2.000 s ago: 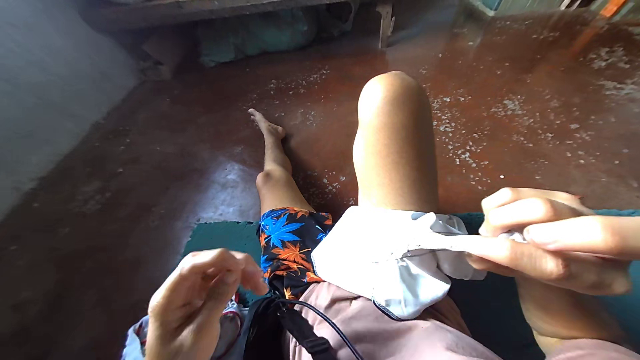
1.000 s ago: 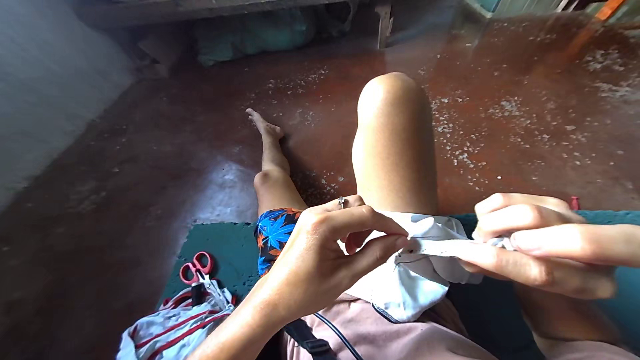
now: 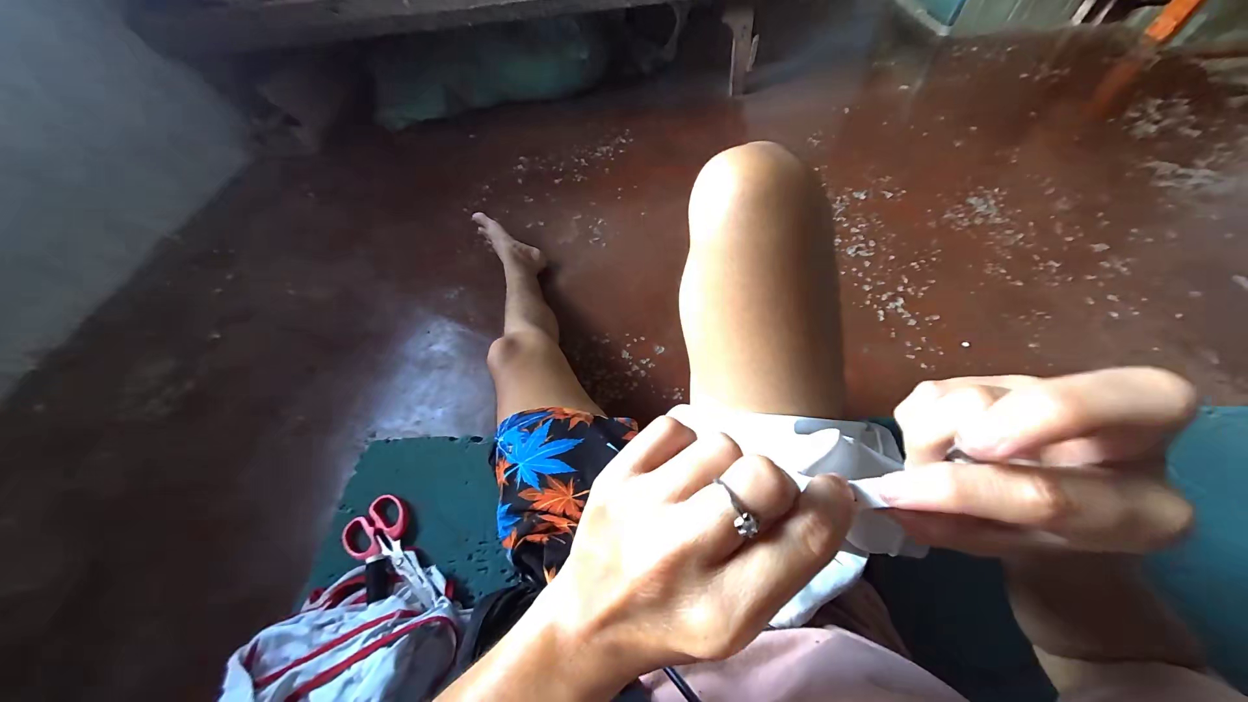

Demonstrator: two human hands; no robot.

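White fabric (image 3: 814, 585) lies over my lap, below the raised knee, with a narrow folded edge drawn up between my hands. My left hand (image 3: 697, 546), with a ring on one finger, pinches that edge from the left. From the right, my right hand (image 3: 1043, 463) grips the same edge between thumb and fingers; a small dark metallic thing shows between its fingers, too little of it to name. The two hands nearly touch. What the left fingertips hold underneath is hidden.
Red-handled scissors (image 3: 375, 526) rest beside a light cloth with red trim (image 3: 341, 648) on the green seat (image 3: 429, 478), at my left. A dark cord crosses my lap. Ahead, a wooden bench (image 3: 390, 24) stands over a bulky bag (image 3: 487, 73).
My left hand has come from the left, away from the fabric, to pinch its edge. The right hand keeps hold, with its fingers now raised and shifted.
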